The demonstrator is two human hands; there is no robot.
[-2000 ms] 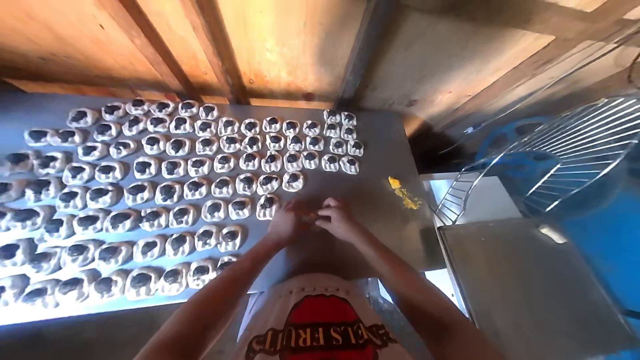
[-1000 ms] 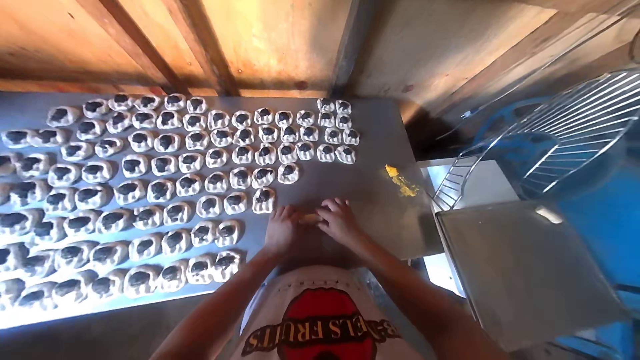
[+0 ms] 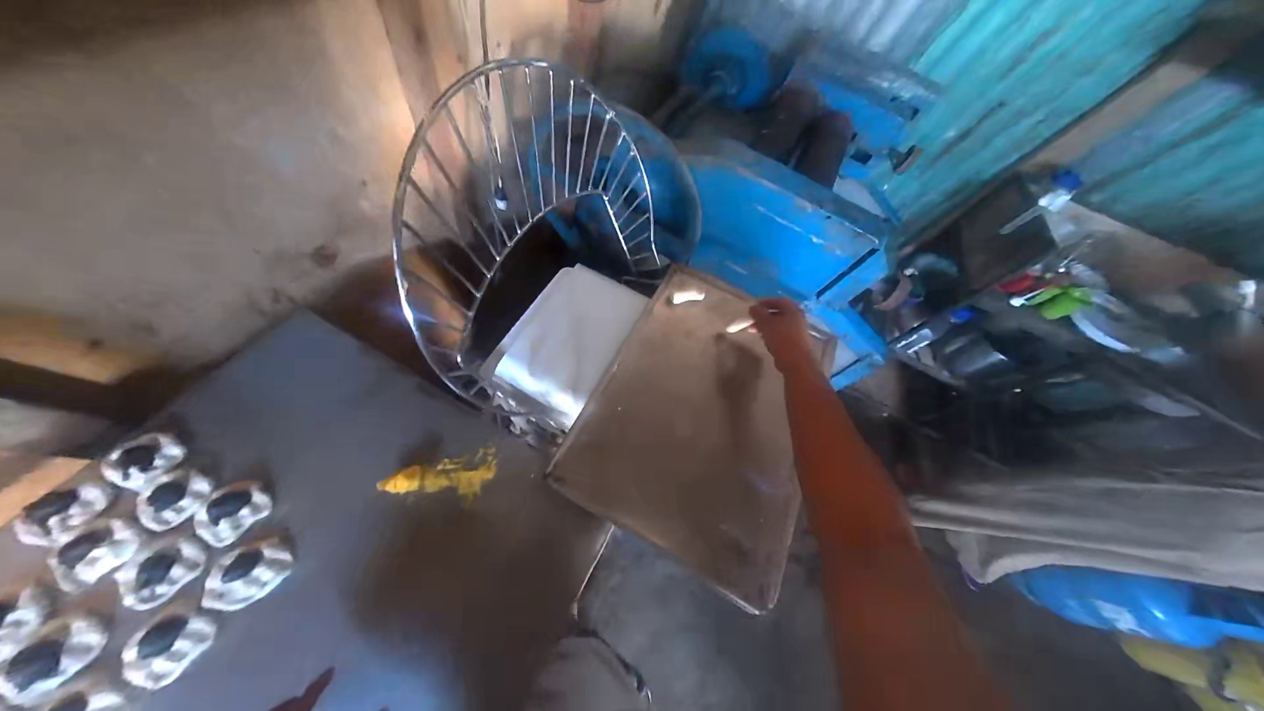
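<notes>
My right hand [image 3: 778,321] reaches over the far right part of a flat metal tray [image 3: 681,444], its fingers closed on a small pale piece [image 3: 739,324] that looks like dough. Another pale piece [image 3: 686,296] lies near the tray's far edge, left of the hand. Only a blurred bit of my left hand [image 3: 306,691] shows at the bottom edge; the rest is out of view. To the left, several pale, ring-like dough pieces with dark centres [image 3: 247,573] lie in rows on the grey table [image 3: 326,395]. A yellow smear [image 3: 439,477] marks the table between them and the tray.
A round wire rack [image 3: 420,286] stands behind the table, near a white box-like object [image 3: 573,336]. Beyond the tray is a blue wooden structure [image 3: 780,227]. At right are a cluttered shelf [image 3: 987,326], a grey cloth [image 3: 1106,523] and a blue plastic bag [image 3: 1136,602].
The view has swung far to the right. My right hand has left its place beside my left hand at the table's front and is now over the tray, where only one pale piece was seen before.
</notes>
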